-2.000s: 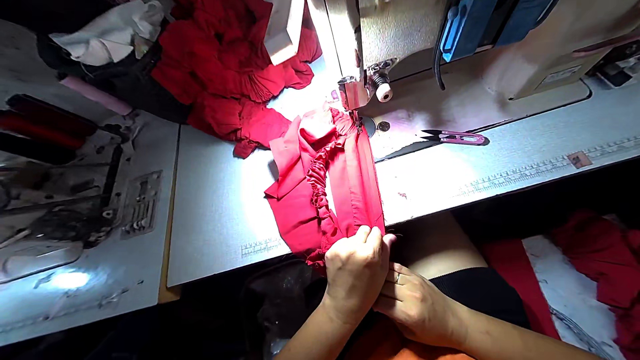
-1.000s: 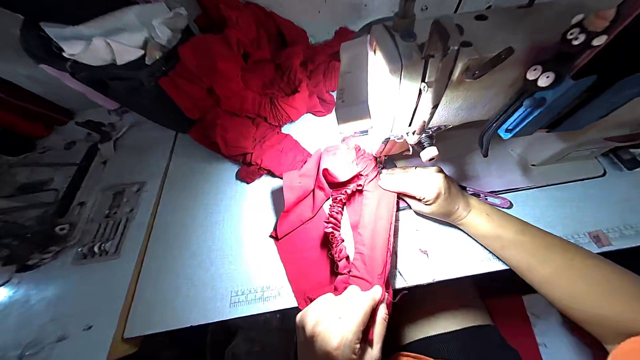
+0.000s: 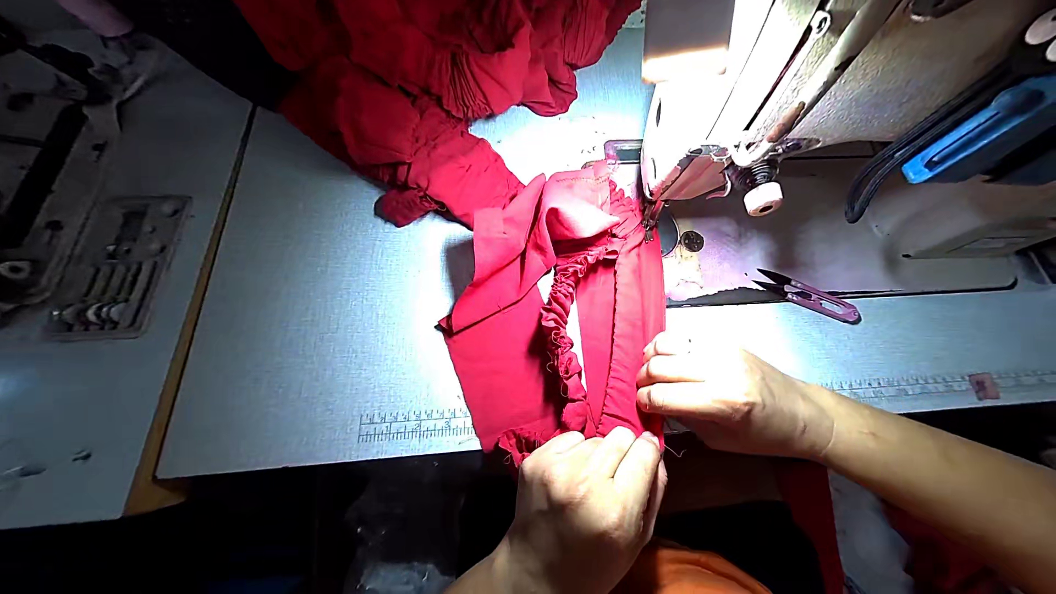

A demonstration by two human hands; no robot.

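Observation:
A red fabric piece (image 3: pixel 507 363) with a gathered, elastic-like edge lies on the sewing table, its far end under the presser foot (image 3: pixel 650 229) of a sewing machine (image 3: pixel 701 124). My left hand (image 3: pixel 590 495) grips the near end of the cloth at the table's front edge, knuckles up. Along the right edge of the same cloth, my right hand (image 3: pixel 709 388) pinches the folded strip between thumb and fingers. Loose threads hang from the gathers. The needle tip is hard to make out.
Pink-handled thread snips (image 3: pixel 813 299) lie right of the needle area. A heap of gathered red cloth (image 3: pixel 429 74) sits behind and to the left. Ruler markings (image 3: pixel 417 425) run along the front edge of the table (image 3: pixel 305 330). Another machine (image 3: pixel 124 264) stands at the far left.
My right hand has come from beside the presser foot back toward me, onto the cloth's right edge. My left hand remains on the near end. The view has moved closer.

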